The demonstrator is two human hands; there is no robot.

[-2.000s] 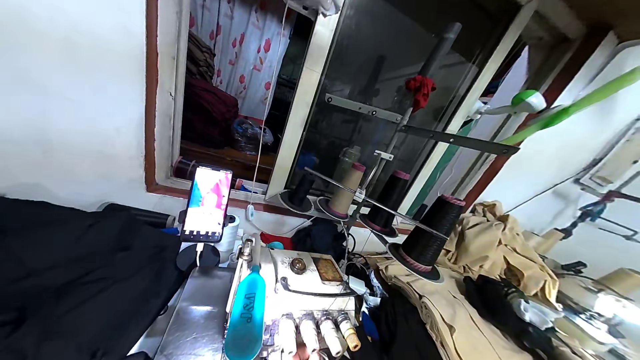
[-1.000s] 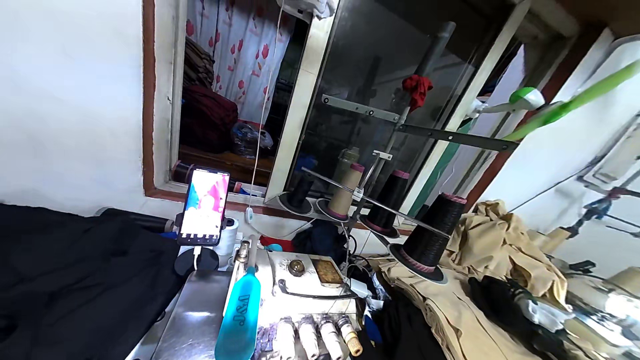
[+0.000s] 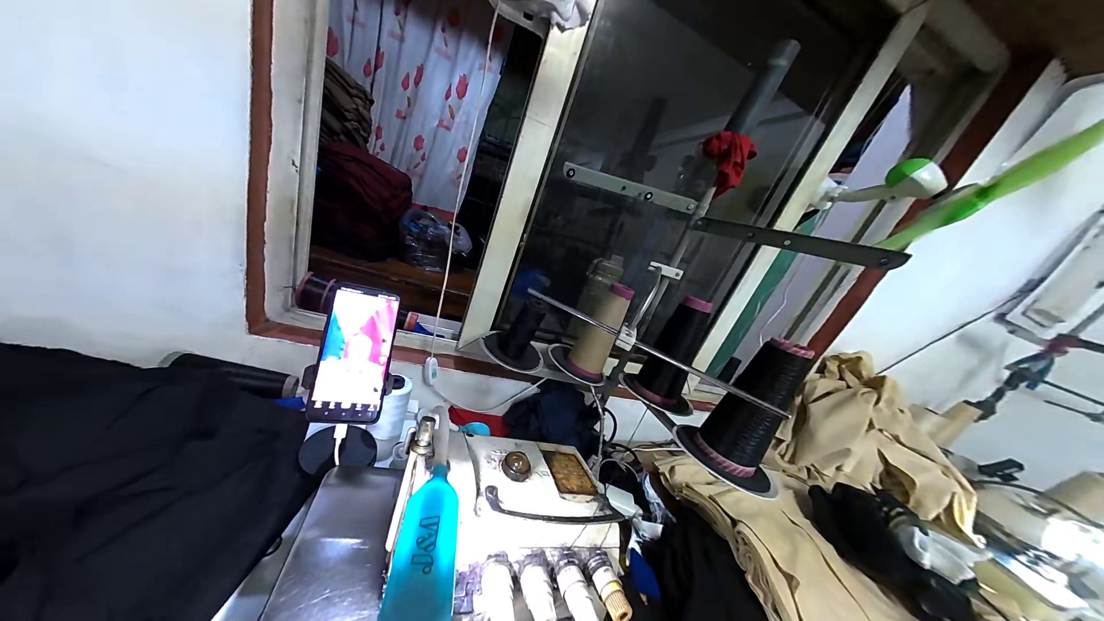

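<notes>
Neither of my hands shows in the head view. At the bottom middle is the white head of an overlock sewing machine (image 3: 535,483) with several tension knobs (image 3: 573,586) along its front. A blue plastic strip with lettering (image 3: 423,552) stands upright at its left side. Behind the machine rises a thread stand (image 3: 634,332) bearing cones of black thread (image 3: 750,414) and beige thread (image 3: 601,332). A lit smartphone (image 3: 354,354) is propped in a holder to the left, with a white cable plugged into its lower end.
Black cloth (image 3: 129,483) covers the left side. Stacked beige cloth (image 3: 759,535) and more black cloth (image 3: 690,561) lie to the right of the machine. A window frame (image 3: 526,172) stands behind. Another machine (image 3: 1035,526) is at the far right, and a green-and-white fan-like fixture (image 3: 914,178) juts from above.
</notes>
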